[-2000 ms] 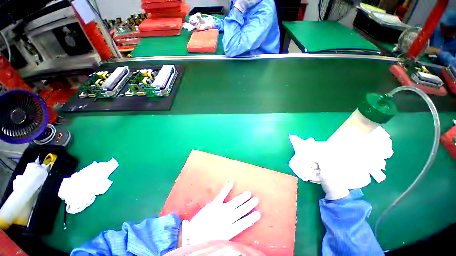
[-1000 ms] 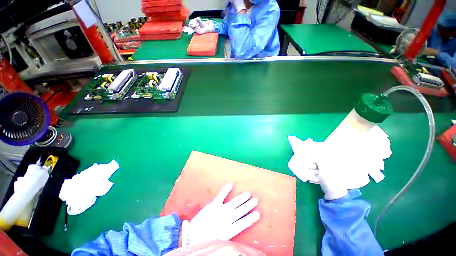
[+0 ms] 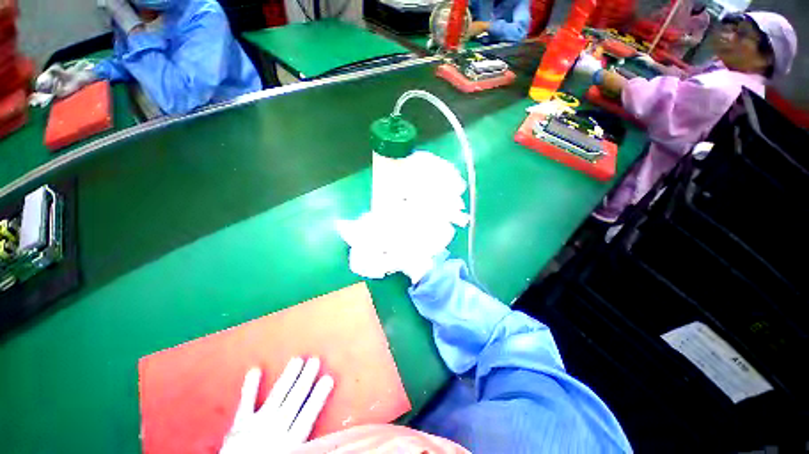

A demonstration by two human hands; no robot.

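My left hand (image 3: 279,410), in a white glove, lies flat with fingers spread on the red foam pad (image 3: 346,324); it holds nothing. My right hand (image 3: 424,264), also white-gloved, is mostly hidden against white wiping cloths (image 3: 404,213). The glue cartridge (image 3: 388,182), a pale tube, stands up out of the cloths; its lower part is hidden, so I cannot tell how my fingers meet it. Its green air adapter cap (image 3: 393,136) is at the top. The clear air hose (image 3: 466,155) curves from the cap down behind my right sleeve.
A circuit board assembly (image 3: 35,222) sits on a black carrier tray (image 3: 66,282) on the conveyor at left. Another board lies on a red pad (image 3: 568,152) at right. A person in pink (image 3: 674,97) works there, a person in blue (image 3: 182,53) sits opposite. Black crates (image 3: 710,257) stand at right.
The view has swung to the right: the fan and small black tray are out of frame, and the person in pink and black crates have come in. My hands have kept their places on pad and cloths.
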